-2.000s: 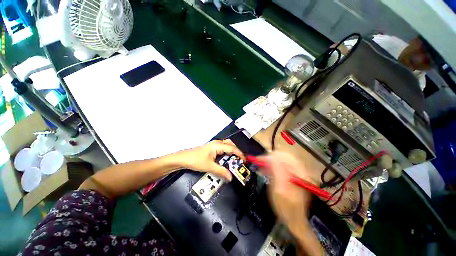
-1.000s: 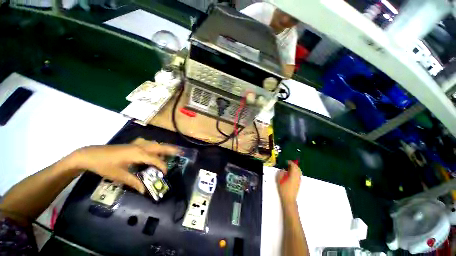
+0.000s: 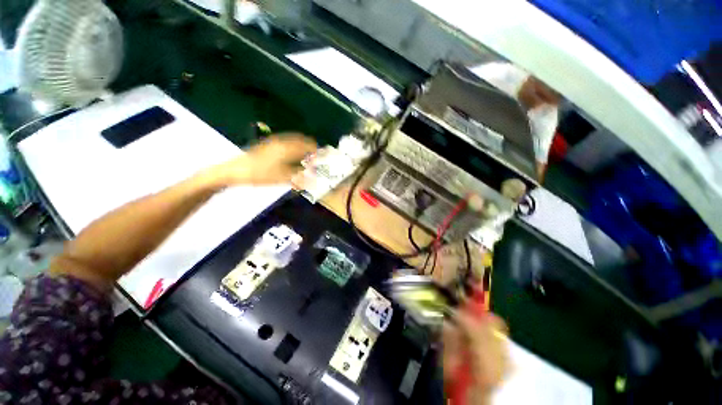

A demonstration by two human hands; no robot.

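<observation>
My left hand (image 3: 277, 160) reaches to the edge of the pale pile of white blocks (image 3: 331, 170) beside the bulb; whether its fingertips hold anything is too blurred to tell. My right hand (image 3: 484, 348), blurred at the panel's right side, is closed around a red pen-like tool (image 3: 461, 386). A blurred unit with a yellow part (image 3: 425, 299) is at this hand's fingers, over the black panel (image 3: 237, 336); the exact grip on it is unclear. Two cream socket strips (image 3: 252, 269) lie on the panel, the other one further right (image 3: 356, 344).
A grey-beige instrument (image 3: 455, 162) with black and red leads stands behind the panel, with a short red piece (image 3: 370, 198) before it. A phone (image 3: 138, 126) lies on the left white sheet (image 3: 182, 221). A white fan (image 3: 70, 51) is at upper left. A person is partly visible behind.
My left hand has left the unit and moved out to the white pile. My right hand has come in to the panel's right side, where the unit now is. The view has shifted.
</observation>
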